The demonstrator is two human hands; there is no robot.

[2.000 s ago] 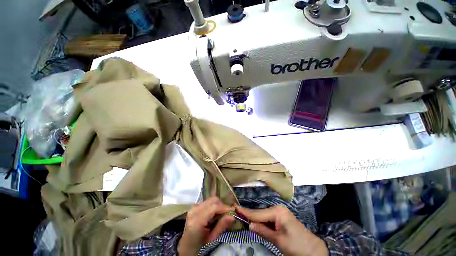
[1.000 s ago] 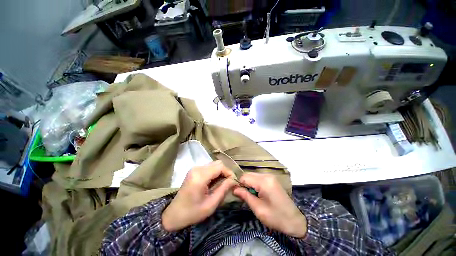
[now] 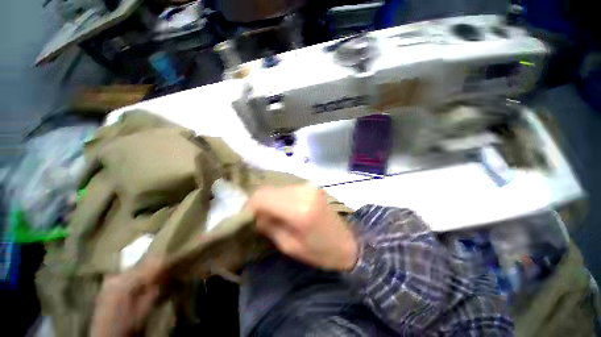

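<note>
The khaki garment piece (image 3: 142, 168) lies heaped on the left of the table and hangs over my lap. My right hand (image 3: 306, 224) pinches the khaki cloth near the middle of the view. My left hand (image 3: 128, 299), blurred and low at the left, grips the same cloth, and a folded edge runs between the two hands. White pocketing (image 3: 226, 205) shows behind this edge, partly covered. A small white label (image 3: 136, 251) lies on the cloth above my left hand. The frame is blurred, so the fingertips are unclear.
The white sewing machine (image 3: 329, 99) stands behind the cloth, with a dark phone (image 3: 371, 145) under its arm. Khaki strips (image 3: 524, 141) lie at the table's right end. A green basket (image 3: 39, 230) with clear bags is at the left. A parts bin (image 3: 527, 243) is below right.
My hands have parted from their close pinch. My left hand has moved down and left; my right hand is higher, on the cloth. The green-handled thing seen earlier no longer shows. The view has shifted.
</note>
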